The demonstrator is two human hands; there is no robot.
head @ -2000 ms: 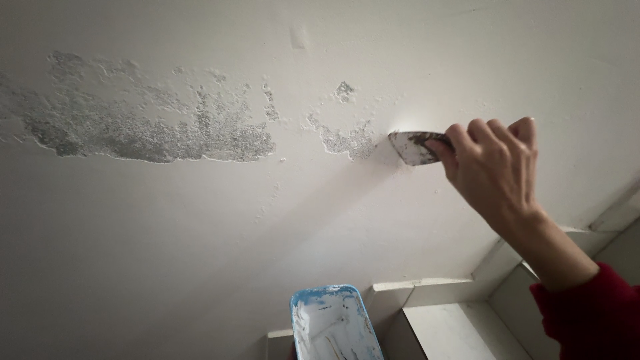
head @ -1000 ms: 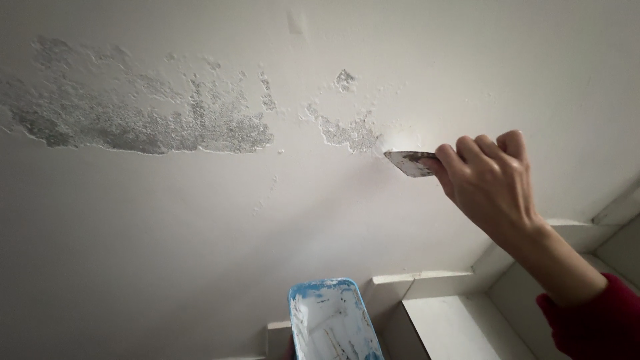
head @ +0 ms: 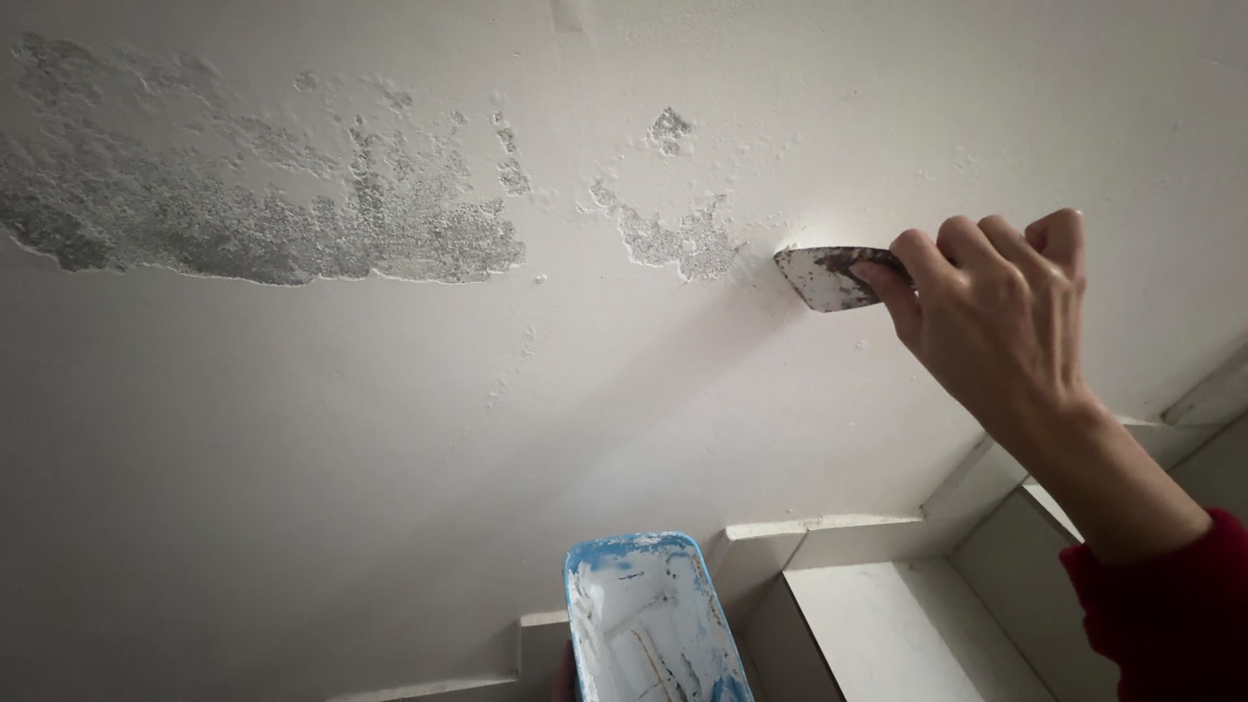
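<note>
My right hand, in a red sleeve, grips a putty knife whose blade is smeared with white compound. The blade edge rests against the white wall, just right of a small patch of bare grey plaster. A larger peeled patch spreads over the upper left. At the bottom centre a blue plastic tray, coated inside with white compound, is tilted toward the view. Only a dark sliver of my left hand shows at the tray's left edge; its fingers are hidden.
Stair steps with pale treads rise to the right below the wall. A stepped skirting runs along the wall's foot, close behind the tray and below my right forearm.
The putty knife has stayed near the right side of the small patch, with only small shifts of blade and hand. The tray remains at the bottom centre.
</note>
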